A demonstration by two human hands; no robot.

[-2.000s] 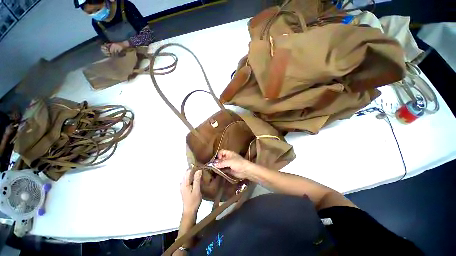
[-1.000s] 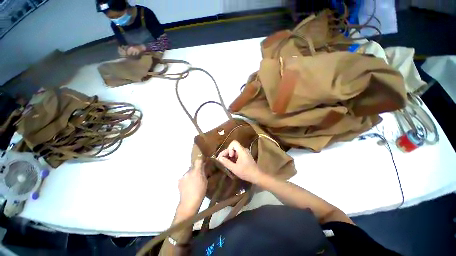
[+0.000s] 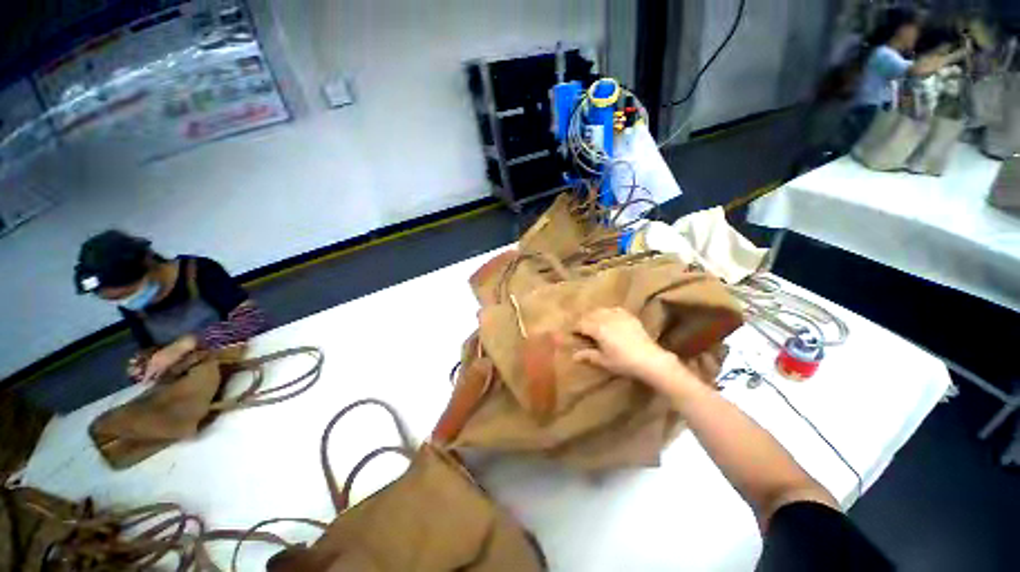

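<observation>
My right hand [image 3: 613, 342] lies on the top brown tote bag [image 3: 643, 293] of the pile, its bent fingers beside an orange-brown patch [image 3: 539, 375]. Whether the fingers grip the cloth does not show. Another tote bag [image 3: 419, 523] lies at the near edge of the view, partly cut off, with its long handles [image 3: 364, 408] looped on the white table. My left hand is not in view.
A masked person opposite handles a small brown bag [image 3: 159, 409]. Brown straps [image 3: 140, 536] lie at the lower left. Cream bags [image 3: 721, 244], a red can [image 3: 800, 358] and a thin black cord [image 3: 814, 430] are at the right. A blue stand [image 3: 602, 134] is beyond the white table [image 3: 900, 391].
The view has swung up and to the right. My right hand has left the near bag and moved to the pile. My left hand has gone out of view. The near bag's mouth no longer shows.
</observation>
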